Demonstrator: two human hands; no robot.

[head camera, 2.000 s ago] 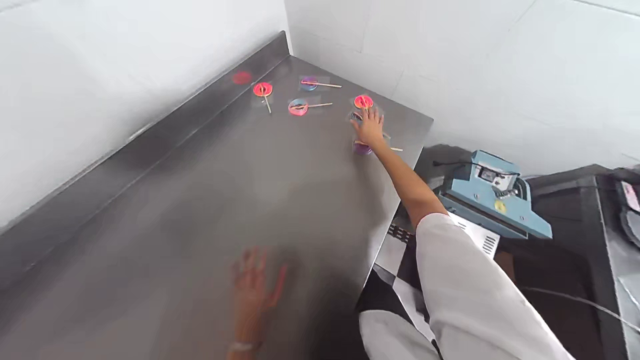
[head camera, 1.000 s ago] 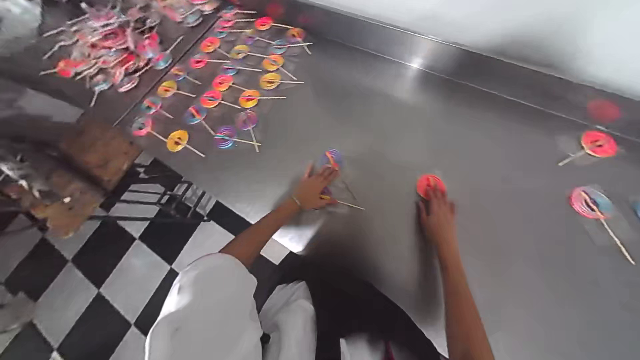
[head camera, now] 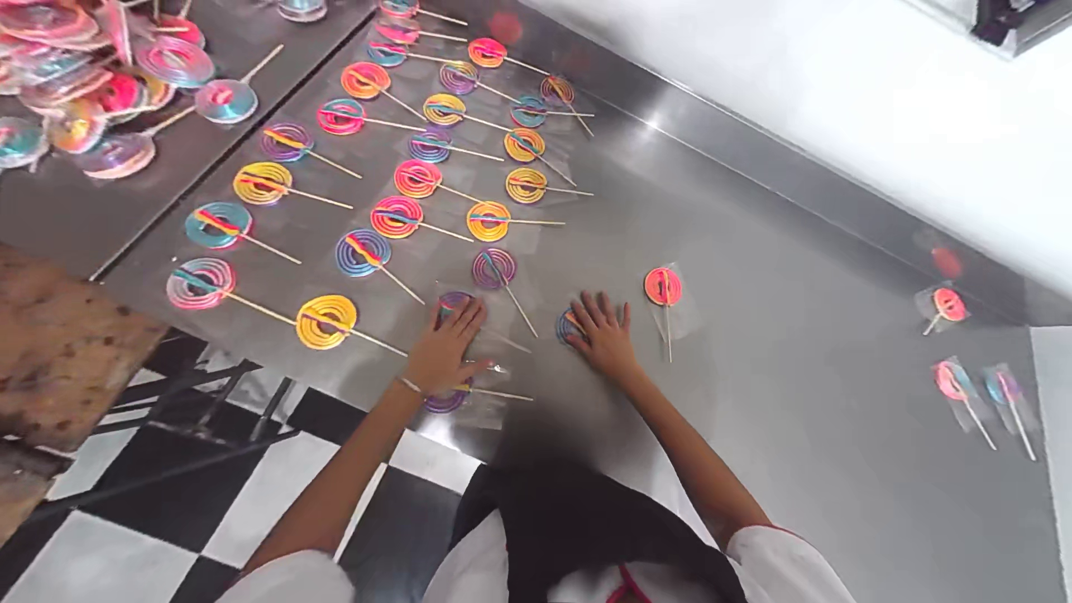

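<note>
My left hand (head camera: 448,347) lies flat with spread fingers on a wrapped purple lollipop (head camera: 455,303) near the table's front edge. Just below it sits another purple lollipop (head camera: 448,397) in clear wrapping. My right hand (head camera: 605,339), fingers apart, rests palm down over a blue spiral lollipop (head camera: 569,326), partly hidden by the fingers. To its right lies a wrapped red lollipop (head camera: 662,287). A purple lollipop (head camera: 494,269) is just above my left hand. Several spiral lollipops, such as a yellow one (head camera: 326,322), are spread in rough rows to the left.
A pile of wrapped lollipops (head camera: 92,75) covers the adjoining metal table at the upper left. Three lollipops, one of them red (head camera: 950,305), lie at the far right of the steel table (head camera: 796,377). A raised steel backsplash (head camera: 754,146) runs along the wall.
My right hand has moved left, from the red lollipop to the blue one. My left hand remains among the lollipops near the front edge. The view has shifted from the table's right end towards the rows.
</note>
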